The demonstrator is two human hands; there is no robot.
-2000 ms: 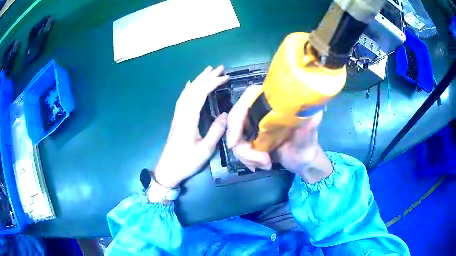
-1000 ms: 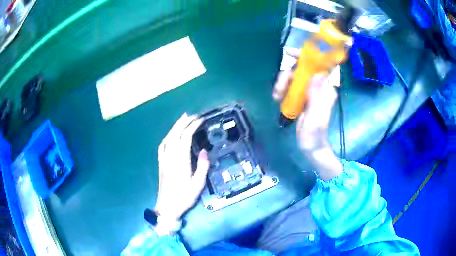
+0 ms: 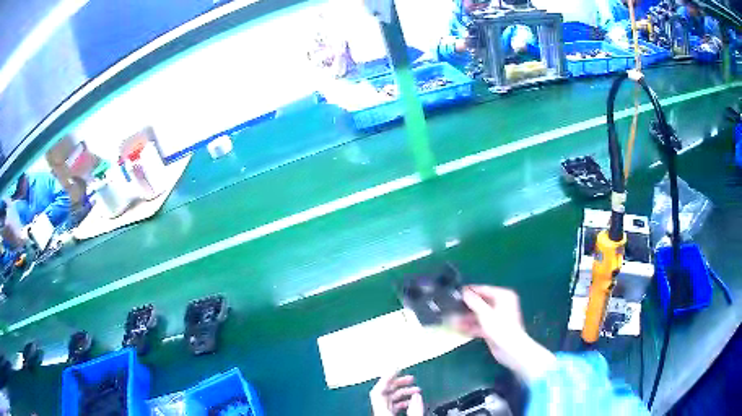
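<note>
My right hand (image 3: 498, 318) grips a dark, blurred housing (image 3: 433, 296) by its right side, above the cream paper sheet (image 3: 358, 355). My left hand (image 3: 397, 395) is at the bottom edge, partly cut off, with its fingers loosely curled and nothing visible in them. A black and silvery piece (image 3: 476, 403), which looks like the fixture, is cut off by the bottom edge between my hands; I cannot tell what it holds. The yellow-orange electric screwdriver (image 3: 604, 284) hangs upright at the right, in front of the screw feeder (image 3: 582, 264).
Black housings (image 3: 205, 322) stand in a row at the left, and another (image 3: 586, 175) lies beyond the feeder. Blue bins stand at the lower left (image 3: 104, 388) and right (image 3: 683, 280). A plastic bag (image 3: 679, 213) lies behind the right bin. People in blue work across the line.
The view has lifted towards the line. My right hand has let go of the screwdriver, which now hangs, and holds a housing. My left hand no longer rests on the housing in the fixture.
</note>
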